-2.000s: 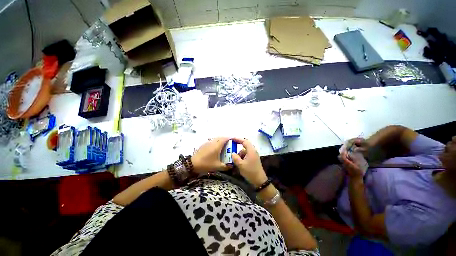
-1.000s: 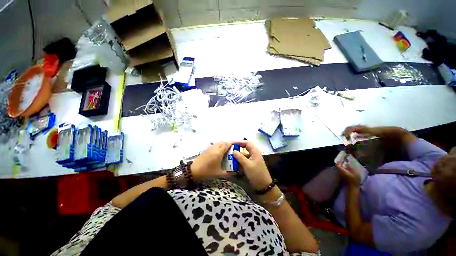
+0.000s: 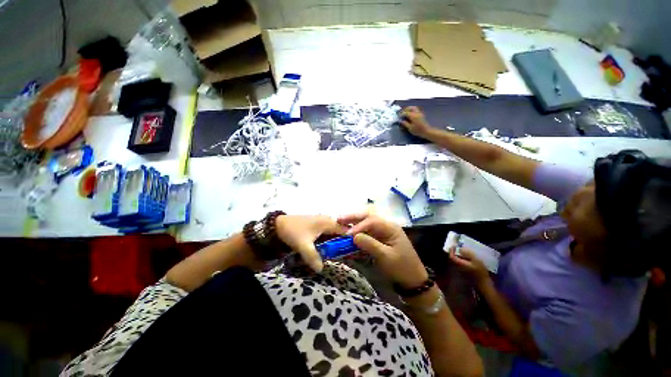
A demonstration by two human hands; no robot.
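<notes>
A retail box (image 3: 337, 248) with a blue side facing up is held low in front of my body, below the bench's front edge. My left hand (image 3: 305, 237) grips its left end. My right hand (image 3: 379, 243) has its fingers on the right end of the box. The contents of the box are hidden. A tangle of white cables (image 3: 259, 147) lies on the bench beyond my hands. A heap of small clear-white pieces (image 3: 360, 121) lies on the dark strip.
Blue-edged boxes (image 3: 134, 193) stand in a row at the left. Several boxes (image 3: 440, 179) lie right of centre. A person (image 3: 581, 258) in purple sits at the right, one arm across the bench. An open carton (image 3: 224, 44), black box (image 3: 152, 127) and orange basket (image 3: 79, 118) are at back left.
The box in my hands has turned so that its blue side lies crosswise. The other person has leaned in and reached to the clear-white heap. The view has shifted slightly.
</notes>
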